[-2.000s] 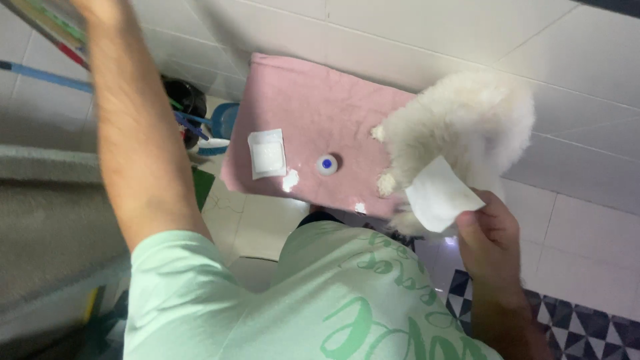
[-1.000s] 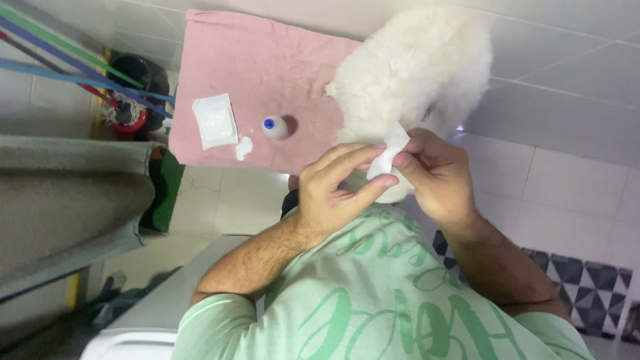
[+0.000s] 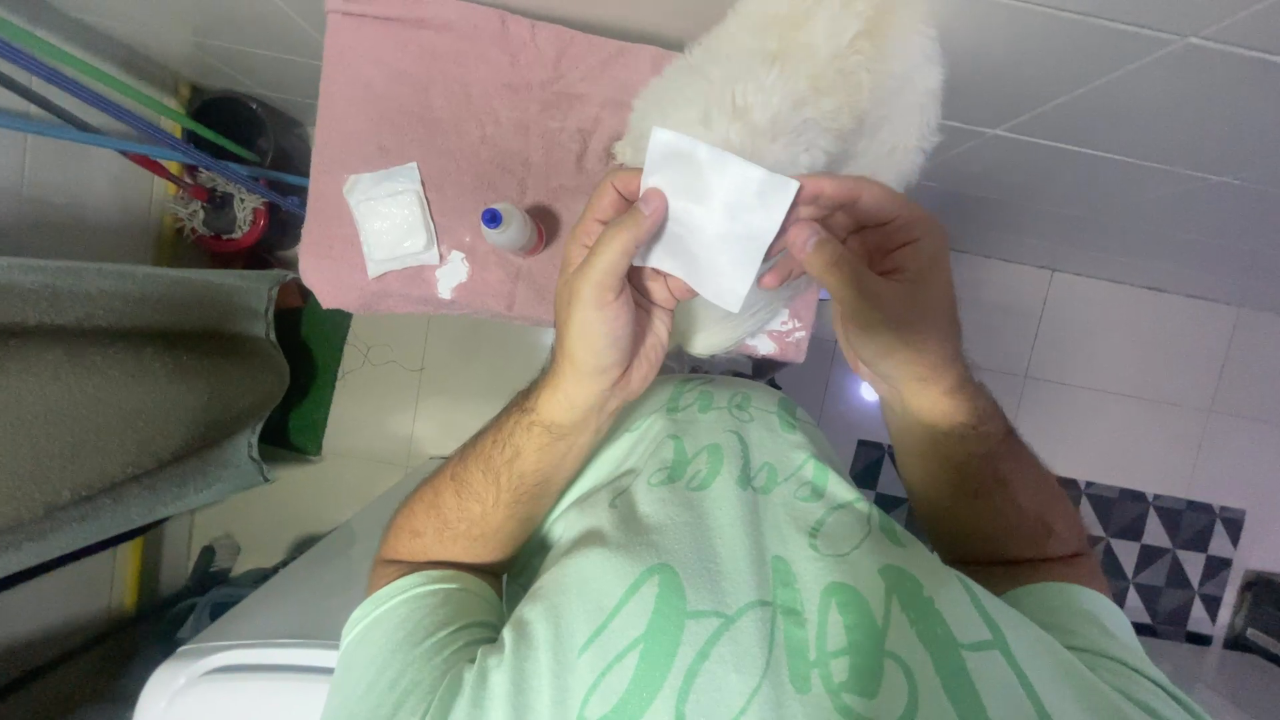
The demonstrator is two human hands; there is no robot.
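A square white gauze or paper pad point(image 3: 715, 215) is pinched at its left edge between the thumb and fingers of my left hand point(image 3: 618, 290). My right hand point(image 3: 875, 270) is at the pad's right edge, fingers partly curled; whether it grips the pad I cannot tell. Beyond the hands is a white, fluffy animal point(image 3: 790, 90), its head not clearly visible, on a pink towel point(image 3: 470, 90). On the towel to the left stand a small bottle with a blue tip point(image 3: 513, 230) and an open white packet point(image 3: 392, 220). Near them lies a torn white scrap point(image 3: 452, 274).
At the left are a dark bucket point(image 3: 240, 130), a red mop bucket point(image 3: 225, 235) with coloured poles over it, and a grey cloth point(image 3: 130, 370) hanging over a green mat point(image 3: 310, 385). A tiled wall runs behind; a patterned mat point(image 3: 1150, 560) lies at the lower right.
My left hand was away from the pad two seconds ago and has come to it. The pad, bunched between both hands one second ago, is now spread flat.
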